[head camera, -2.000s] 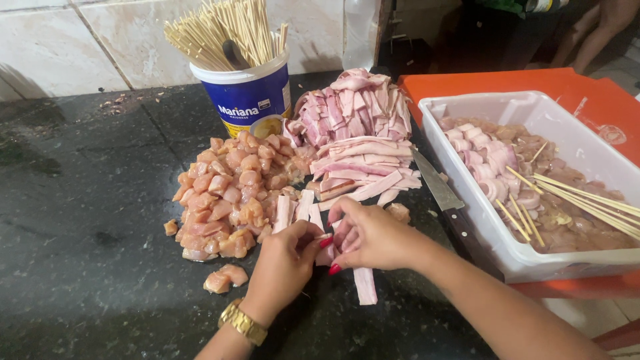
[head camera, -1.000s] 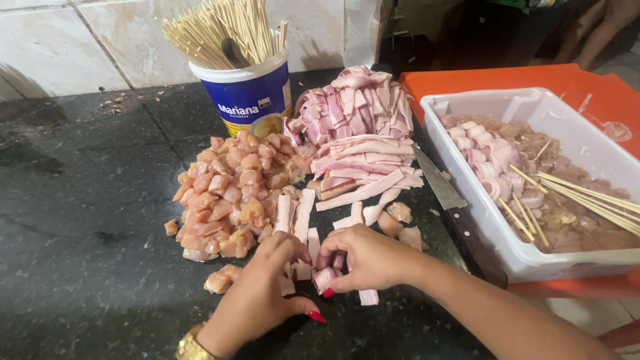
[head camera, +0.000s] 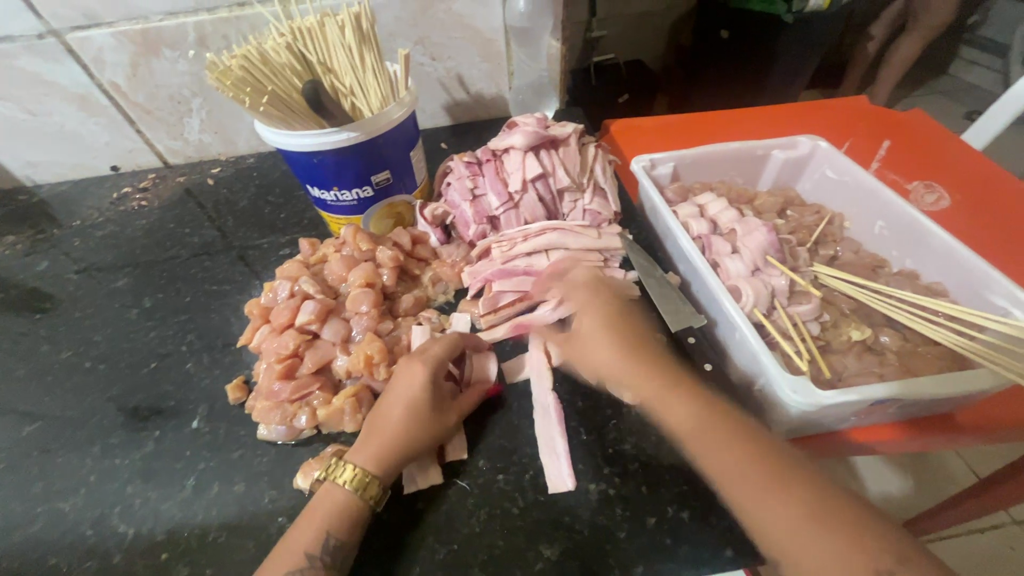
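My left hand (head camera: 424, 400) has its fingers around a curled bacon strip (head camera: 480, 368) on the dark stone counter, beside other strips laid out. My right hand (head camera: 596, 332), blurred, is over the front of the stacked bacon strips (head camera: 544, 248); its fingertips are hard to make out. One long strip (head camera: 550, 432) lies flat below it, running toward the near edge. Left of the strips is a heap of raw chicken chunks (head camera: 344, 320). More bacon is piled (head camera: 532, 176) behind. A knife (head camera: 664, 288) lies right of the strips, its handle partly behind my right forearm.
A blue tub (head camera: 360, 164) of wooden skewers stands by the tiled wall. To the right, a white plastic bin (head camera: 904, 392) on an orange table (head camera: 984, 184) holds meat, rolled bacon and skewers. Part of a person's bare legs (head camera: 904, 48) shows at the top right.
My hands were close together over a small bacon piece; now my right hand has moved up to the stacked strips. A long strip now lies flat below it.
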